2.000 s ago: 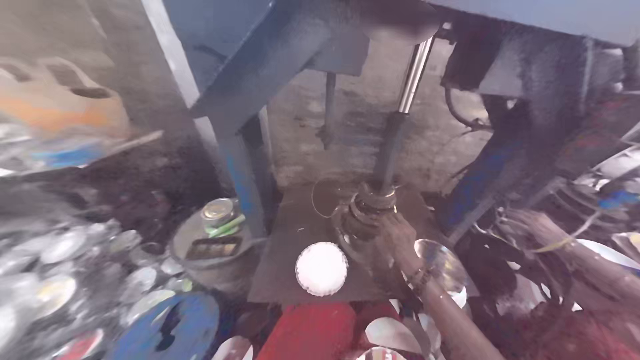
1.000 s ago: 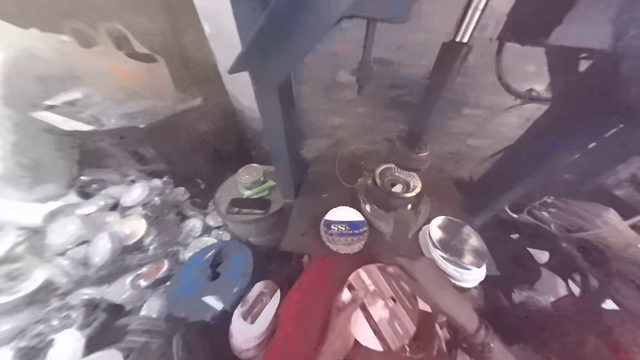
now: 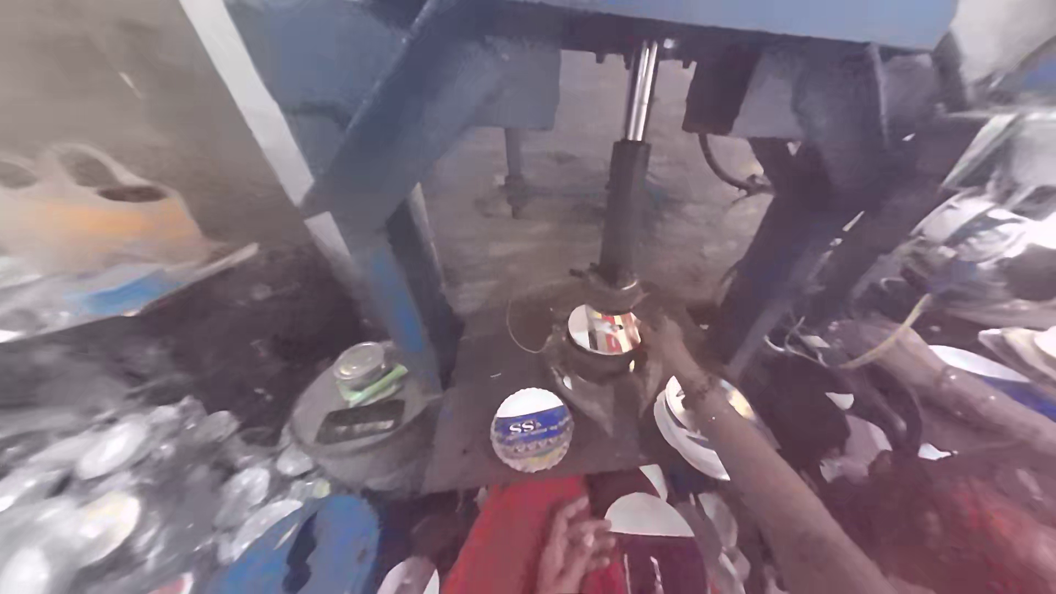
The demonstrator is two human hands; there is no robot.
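Observation:
A round printed sheet disc (image 3: pixel 606 330) lies on the ring-shaped metal die (image 3: pixel 606 363), below the dark ram (image 3: pixel 623 214) of a press. My right hand (image 3: pixel 667 338) is at the die's right side, beside the disc; its fingers are blurred and dark, so its grip is unclear. My left hand (image 3: pixel 573 536) is low at the centre over red cloth, fingers loosely bent and apart, with nothing visible in it. Just right of it is a white and maroon disc (image 3: pixel 652 524). A fluted round piece (image 3: pixel 532 431) with blue print lies on the dark base plate, left of the die.
A round stand (image 3: pixel 309 433) holds a small clear-lidded container, a green item and a dark block. Many shiny discs (image 3: pixel 107 450) are piled left. Blue press legs (image 3: pixel 396 297) flank the die. Stacked discs (image 3: pixel 685 429) lie near my right forearm. Another person's arm (image 3: pixel 949 379) reaches in at right.
A printed disc now lies on the die, which had no such disc one second ago. My right hand has moved up to it. The fluted piece's place showed a plain white top two seconds ago.

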